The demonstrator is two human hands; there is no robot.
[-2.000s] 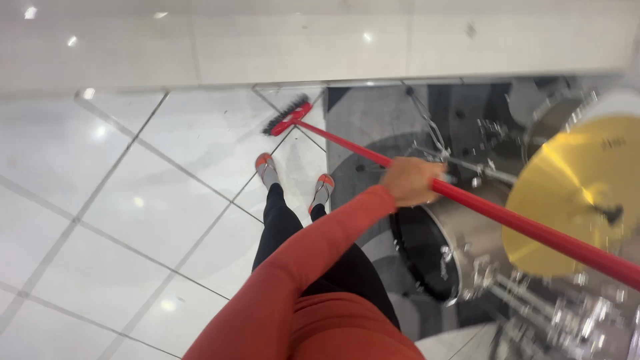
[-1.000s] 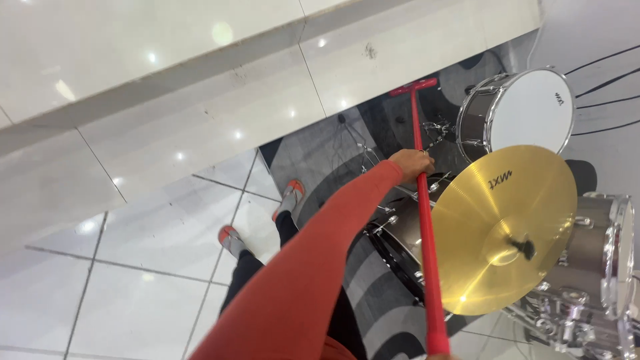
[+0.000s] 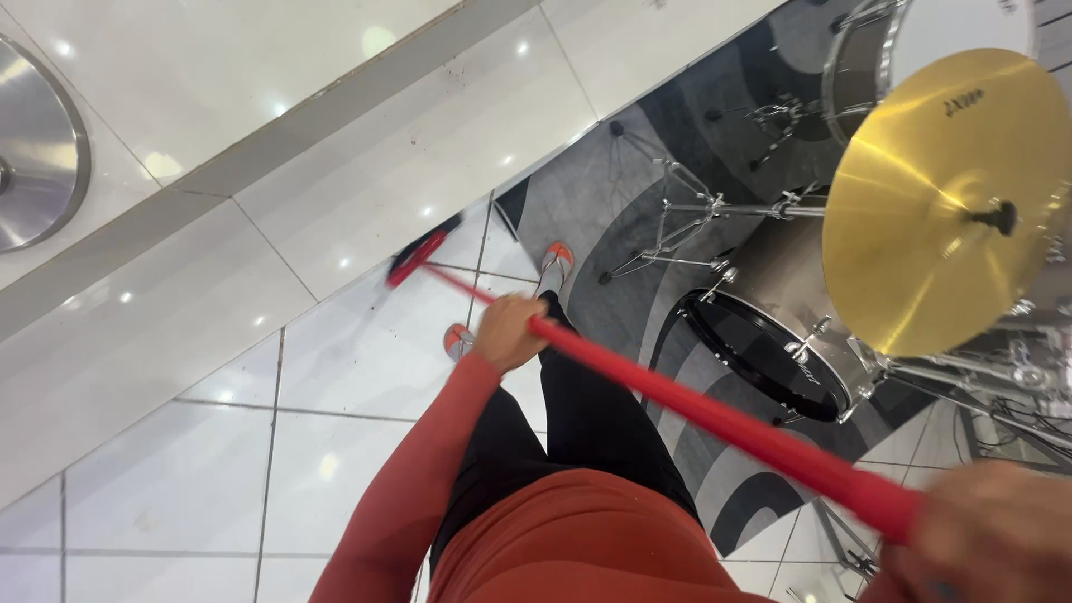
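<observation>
A red broom handle (image 3: 712,410) crosses the view from lower right to upper left. My left hand (image 3: 511,331) is closed around its middle, above my legs. At the lower right my right hand (image 3: 988,532), blurred, grips the handle's top end. The broom's red head (image 3: 417,260) with dark bristles rests on the white tiles against the foot of a tiled step, ahead of my feet. Small dark specks of debris (image 3: 373,307) lie on the floor tiles near the head.
A drum kit stands on a patterned gray rug (image 3: 586,209) at right: a gold cymbal (image 3: 921,209), a bass drum (image 3: 770,335), a stand with spread legs (image 3: 670,209). The tiled step (image 3: 402,159) runs diagonally; a round metal base (image 3: 42,151) is on its upper level.
The broom head was on the rug beside the drums one second ago; now it is on the white tiles by the step, left of the rug. My right hand has come into fuller view.
</observation>
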